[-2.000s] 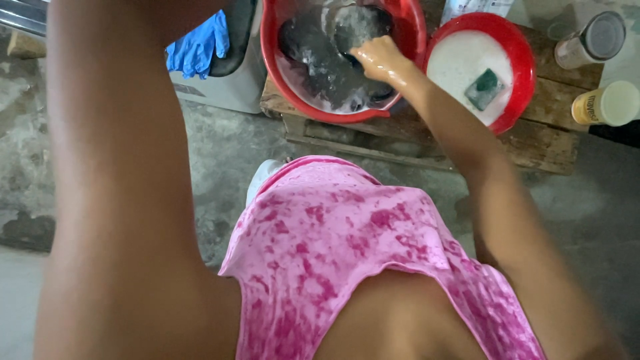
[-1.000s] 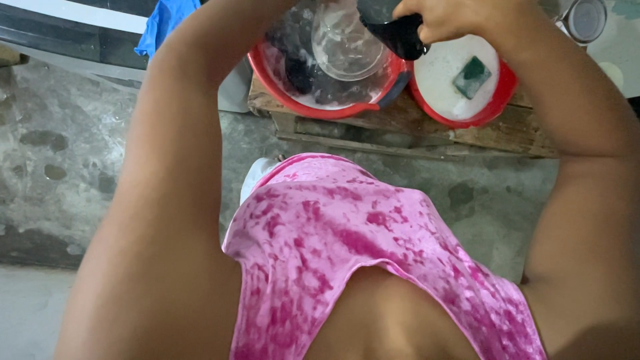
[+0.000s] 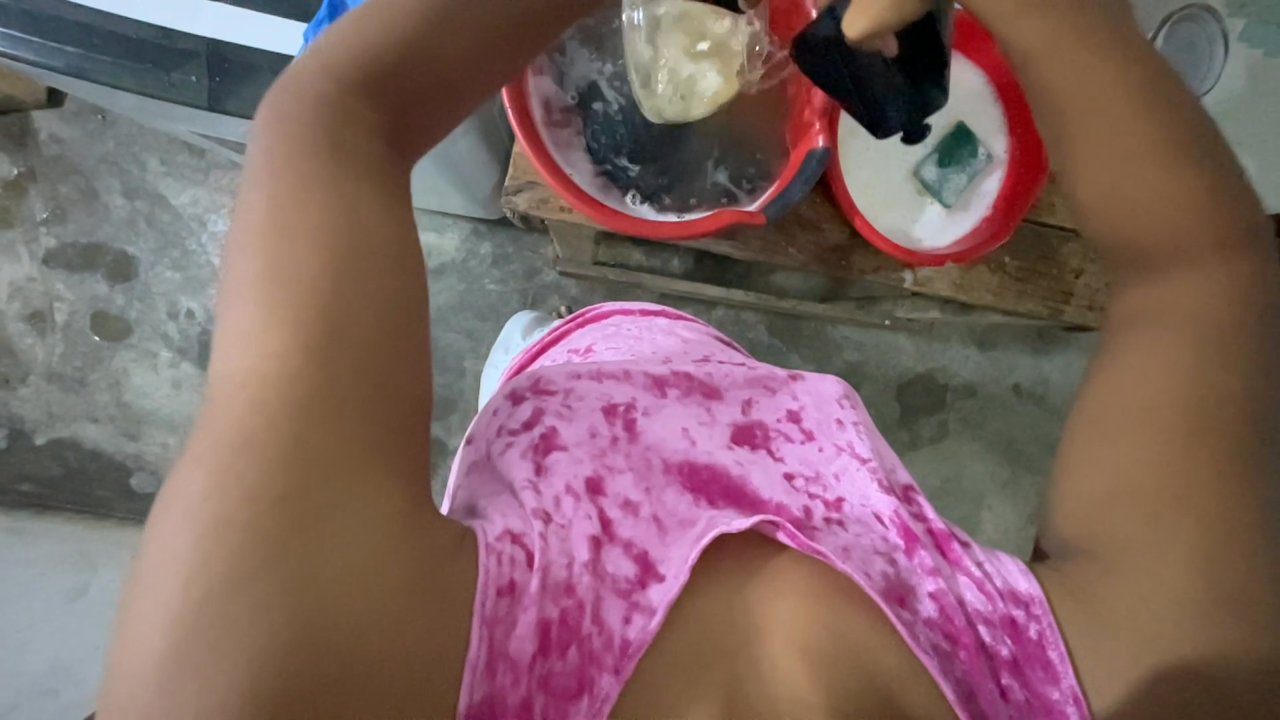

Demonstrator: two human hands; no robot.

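At the top edge, my right hand grips a black object, whose exact kind I cannot tell. Left of it, a clear container with cloudy yellowish liquid or foam hangs over a red basin; what holds it is cut off. Dark things lie in that basin's soapy water. Beside it stands a smaller red basin of white suds, with a green and pale sponge in it. My left forearm reaches past the upper edge, so my left hand is out of view.
Both basins stand on a wooden pallet. A blue glove shows partly at the upper left, by a dark-rimmed grey object. A round metal-topped can is at the upper right. The concrete floor has wet patches.
My right hand was in the large basin two seconds ago; it has lifted out and now holds the black object. The clear container has come up over the basin.
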